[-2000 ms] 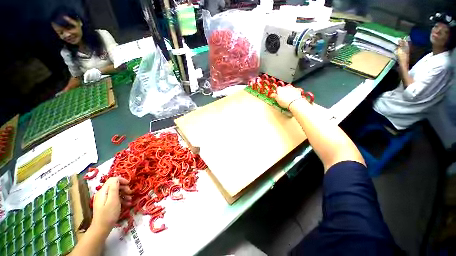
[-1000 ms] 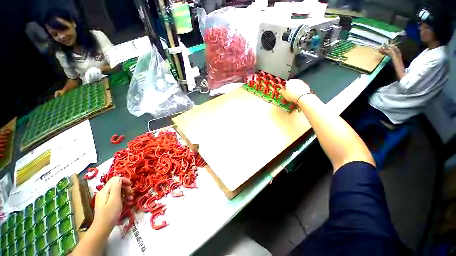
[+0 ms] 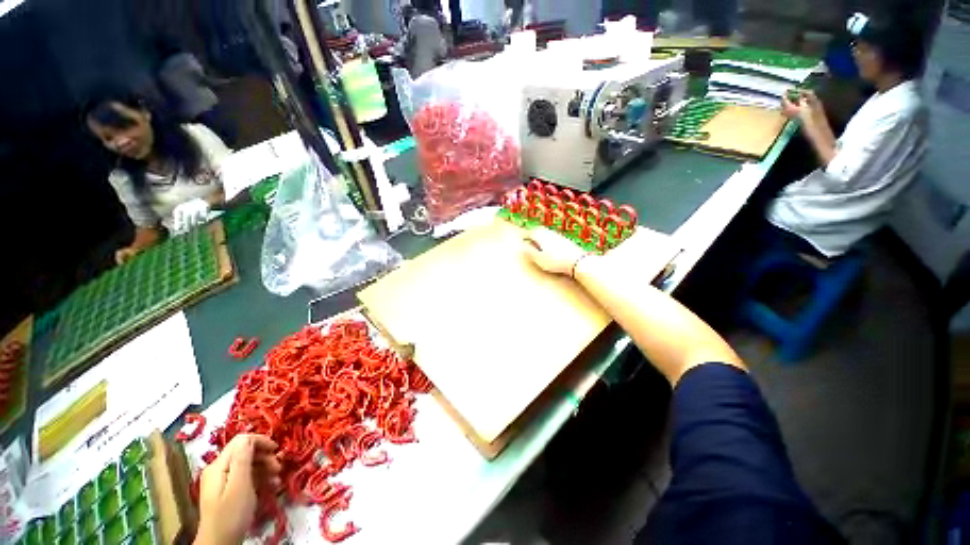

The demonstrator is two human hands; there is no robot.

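A heap of red C-shaped pieces point(image 3: 319, 394) lies on white printed paper. My left hand point(image 3: 236, 479) is at the heap's lower left edge, fingers curled; whether it holds a piece cannot be told. Green boards with red loops standing up point(image 3: 569, 216) sit in close rows at the far end of the tan cardboard sheet point(image 3: 479, 319). My right hand point(image 3: 555, 257) is over the cardboard, just on the near side of these boards and apart from them. Its fingers are a little apart and nothing shows in them.
Bare green boards point(image 3: 106, 500) lie at lower left, more point(image 3: 138, 287) beyond printed papers point(image 3: 117, 383). A clear bag point(image 3: 319, 234), a bag of red parts point(image 3: 465, 154) and a grey-white machine point(image 3: 596, 117) stand beyond. One person sits at far left, another at right.
My right hand has let go of the looped boards and drawn back left and nearer over the cardboard. The camera view has shifted a little. My left hand stays by the heap.
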